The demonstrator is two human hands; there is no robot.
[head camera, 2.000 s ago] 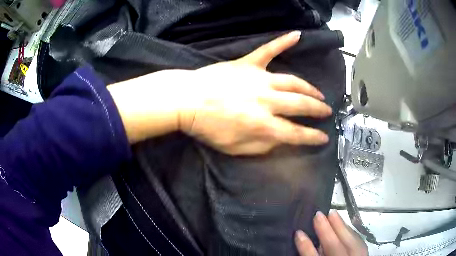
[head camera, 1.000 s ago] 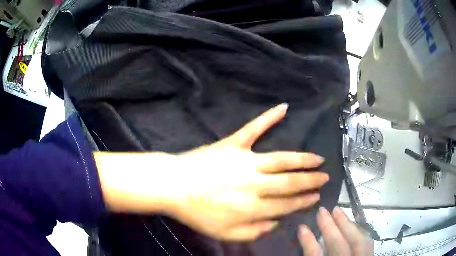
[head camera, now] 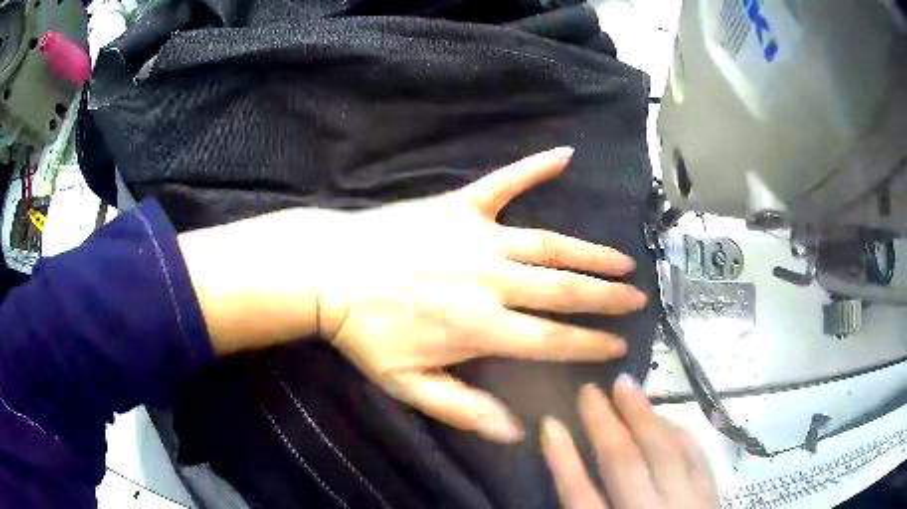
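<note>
A large black denim panel (head camera: 398, 109) lies across the table, its right edge along the presser foot (head camera: 656, 214). My left hand (head camera: 448, 288) lies flat on the panel with fingers spread, fingertips near that edge. My right hand (head camera: 636, 447), cut off by the bottom of the picture, touches the panel's lower right part with its fingertips. A narrow dark binding tape (head camera: 701, 383) runs from the panel's edge near the foot toward the table's front. Two pale topstitched lines (head camera: 318, 432) show at the lower left. The needle cannot be made out.
The cream sewing machine head (head camera: 786, 119) fills the upper right. The metal needle plate (head camera: 721, 303) lies below it. A printed scale (head camera: 825, 472) runs along the table's front edge. At the left are a pink cone (head camera: 66, 58), another machine (head camera: 25, 89) and a small yellow-and-red tool (head camera: 37, 219).
My left hand moved down the panel, then back up a little. The cloth's upper part was spread smoother. My right hand has shifted slightly left and up. The view has shifted too.
</note>
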